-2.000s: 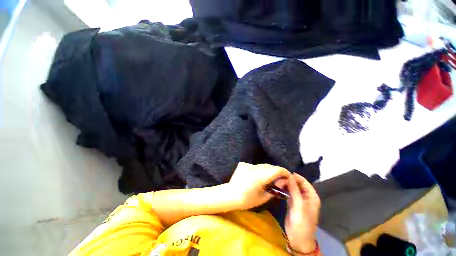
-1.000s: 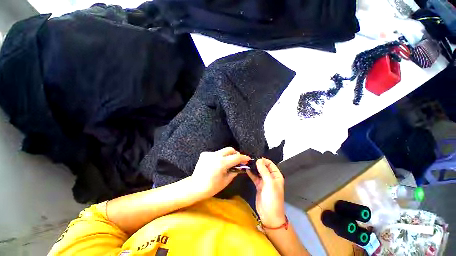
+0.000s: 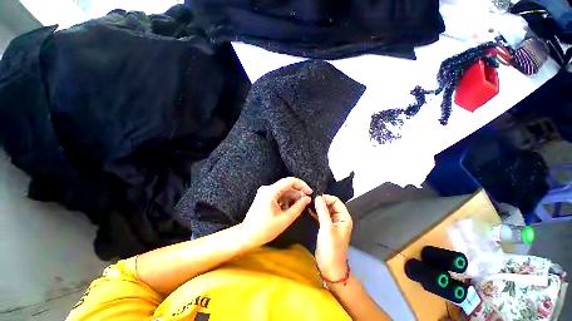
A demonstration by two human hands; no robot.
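Observation:
A charcoal flecked garment point(image 3: 251, 144) lies over the table edge and down towards my lap. My left hand point(image 3: 276, 207) is bent at its lower end, with thumb and forefinger pinched together. My right hand point(image 3: 332, 229) faces it, its fingertips close to the left ones. Between the fingertips is a small dark part point(image 3: 314, 199), seemingly at the garment's edge, which both hands pinch. Any needle or thread is too fine to make out. The dark tool seen earlier between the fingers does not show.
A black garment pile point(image 3: 132, 100) lies left, and stacked black garments point(image 3: 320, 25) lie at the back. On the white table point(image 3: 389, 163) are black speckled strands point(image 3: 386, 125) and a red container point(image 3: 478, 86). Black thread cones point(image 3: 433, 274) sit on the tan carton point(image 3: 401, 269) at right, by a floral bag point(image 3: 524, 285).
The view swung right, then settled, bringing the cones and floral bag into view. The dark tool between the fingers no longer shows. The hands stay close together, and the left fingers are more curled.

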